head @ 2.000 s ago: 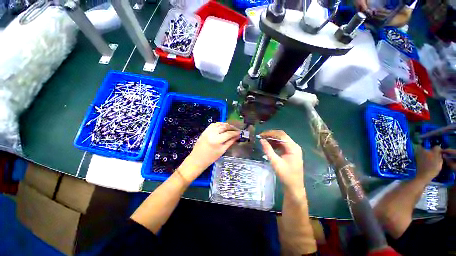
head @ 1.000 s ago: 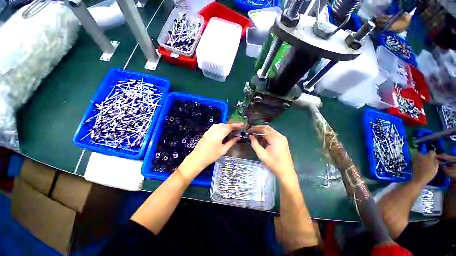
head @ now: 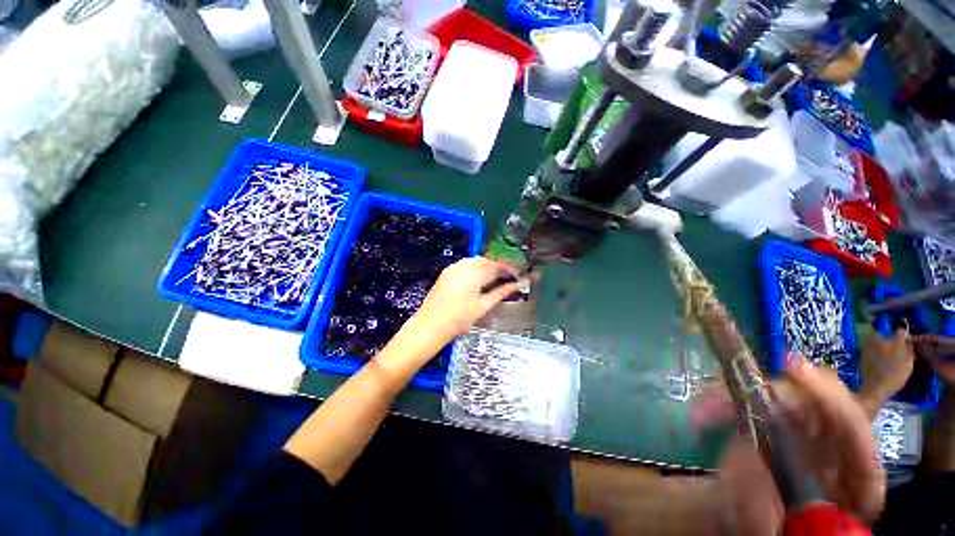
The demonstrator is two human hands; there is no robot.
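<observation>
My left hand is at the fixture under the press, its fingertips pinched on a small dark part that is mostly hidden. My right hand is blurred at the lower right, around or over the press lever; whether it grips the lever is unclear. The lever's red grip shows at the bottom edge. A clear plastic box holding rows of pins lies just below the fixture. A blue tray of black parts is left of my left hand.
A blue tray of pins is at the left, with a white lid below it. Red bins and stacked white boxes stand behind. Another blue tray and another person's hand are at the right.
My right hand has left the fixture and moved right and down to the lever. My left hand has stayed at the fixture. The view has shifted slightly.
</observation>
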